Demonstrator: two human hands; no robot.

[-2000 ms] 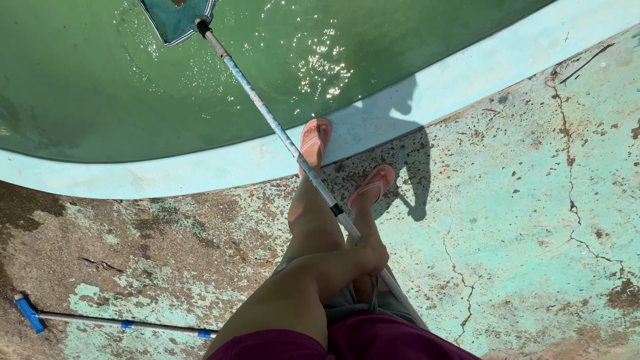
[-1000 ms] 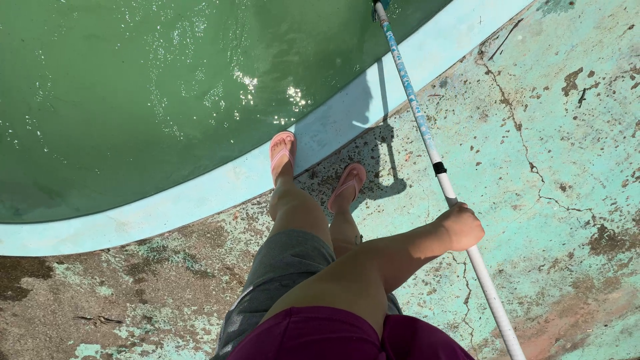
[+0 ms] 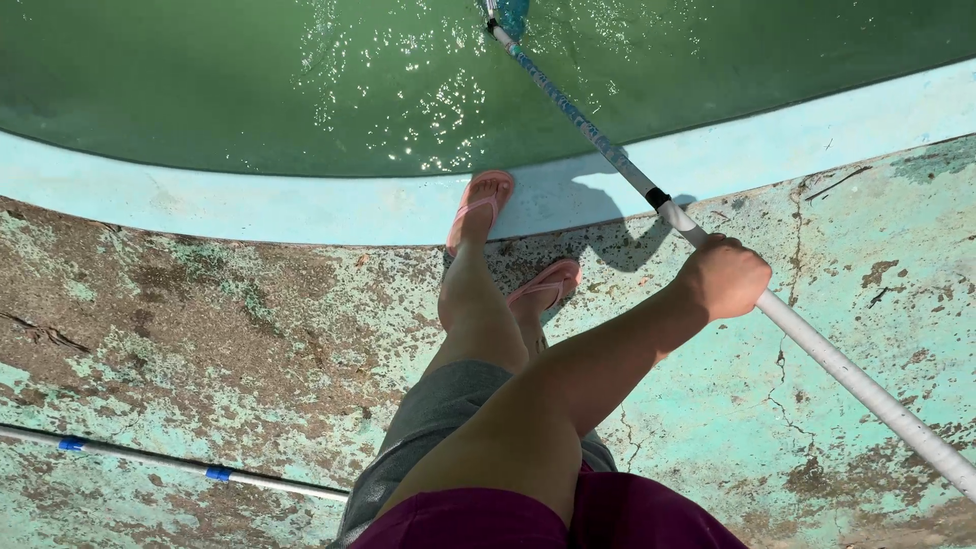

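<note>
My left hand (image 3: 727, 276) is closed around the white lower section of a long telescopic pole (image 3: 846, 367), with the left arm reaching across to the right. From the hand, the pole slants up-left over the pool edge, past a black collar and a worn blue-patterned section. At the top edge of the view, its far end meets a blue net (image 3: 512, 17), partly cut off and at the green water (image 3: 229, 84). Past my hand, the pole runs out of view at the lower right. My right hand is out of view.
The pale blue pool rim (image 3: 305, 210) curves across. My left foot in a pink flip-flop (image 3: 482, 207) rests on it; the right flip-flop (image 3: 550, 282) stands on cracked, peeling deck (image 3: 877, 320). Another pole with blue clamps (image 3: 152, 459) lies at lower left.
The pole has swung from an up-right slope, about one second ago, to a slant toward the upper left. The net, out of sight then, shows at the top. My left hand has stayed closed on the pole.
</note>
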